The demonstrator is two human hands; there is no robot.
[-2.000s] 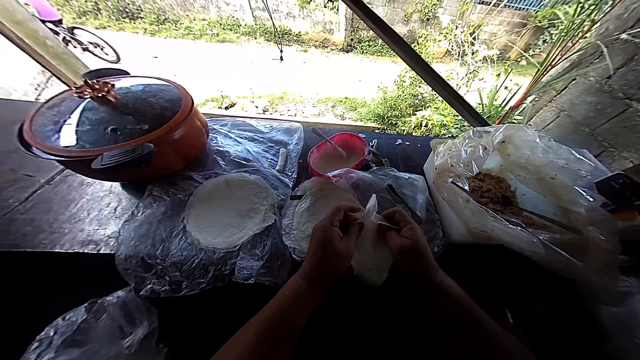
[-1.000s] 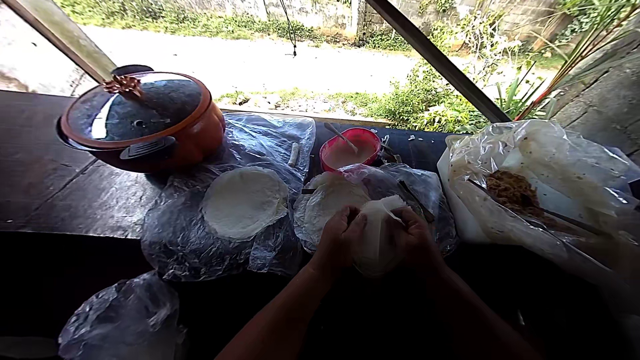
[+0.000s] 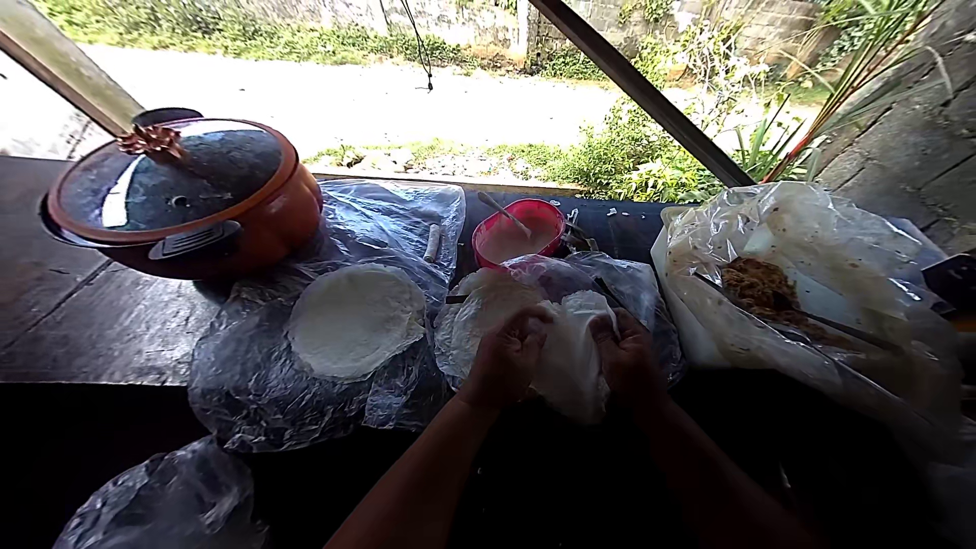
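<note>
A thin white round wrapper (image 3: 573, 358) hangs between my two hands at the table's front edge. My left hand (image 3: 507, 354) pinches its left side and my right hand (image 3: 627, 352) pinches its upper right. Behind my left hand, more pale wrappers (image 3: 476, 305) lie on clear plastic. Further left, another round white wrapper (image 3: 357, 320) rests flat on a plastic sheet. Just beyond my hands stands a red bowl (image 3: 482, 242) of pale paste with a spoon (image 3: 505, 213) in it. To the right, a plastic-lined container (image 3: 686, 305) holds a brown shredded filling (image 3: 759, 286) and a long utensil.
An orange pot (image 3: 282, 229) with a glass lid stands at the back left of the dark table (image 3: 107, 328). A short pale stick (image 3: 433, 242) lies on the plastic sheet (image 3: 290, 412). Crumpled plastic (image 3: 164, 503) is at the lower left. A dark slanting bar (image 3: 648, 95) crosses beyond the table.
The wrapper, bunched narrow between my fingers two seconds ago, is now spread wider, and my hands are further apart. The bicycle seen outside earlier is out of view.
</note>
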